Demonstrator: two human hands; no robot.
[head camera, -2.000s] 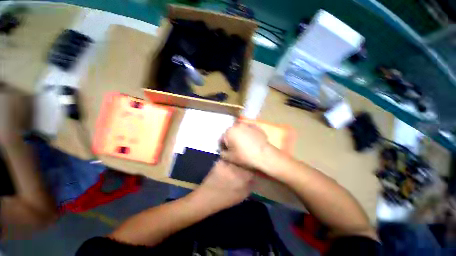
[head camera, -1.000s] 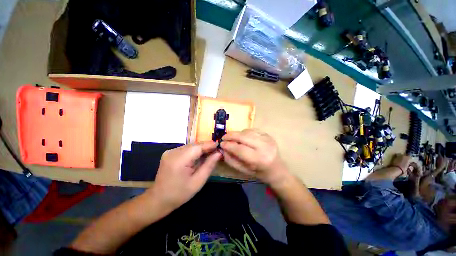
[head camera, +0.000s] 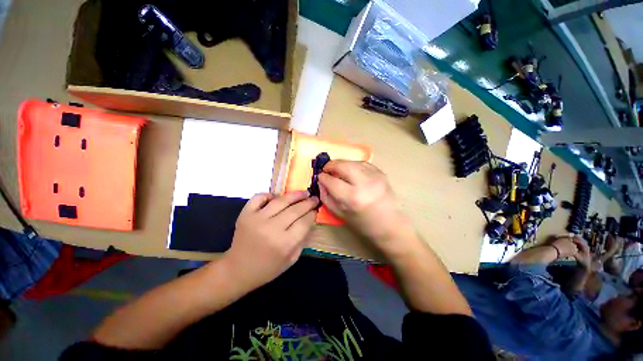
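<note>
A small black part-built unit (head camera: 319, 163) stands over the smaller orange fixture tray (head camera: 342, 149). My left hand (head camera: 276, 229) has its fingertips closed on the unit's lower end. My right hand (head camera: 358, 197) pinches the unit from the right side, near its middle. The fingers hide much of the unit, and I cannot tell whether a smaller part is between them. Both hands are bare and touch or nearly touch each other.
An open brown carton (head camera: 183, 107) of black housings stands at upper left. A larger orange tray (head camera: 84, 166) lies far left, black pads (head camera: 209, 222) on white backing between. At right are a white parts box (head camera: 351, 68), ribbed black units (head camera: 468, 146), wired assemblies (head camera: 518, 201) and another person's hands.
The blur of the oldest frame is gone. Since one second ago, my right hand has moved up along the unit, covering more of it. The unit now looks turned or tilted.
</note>
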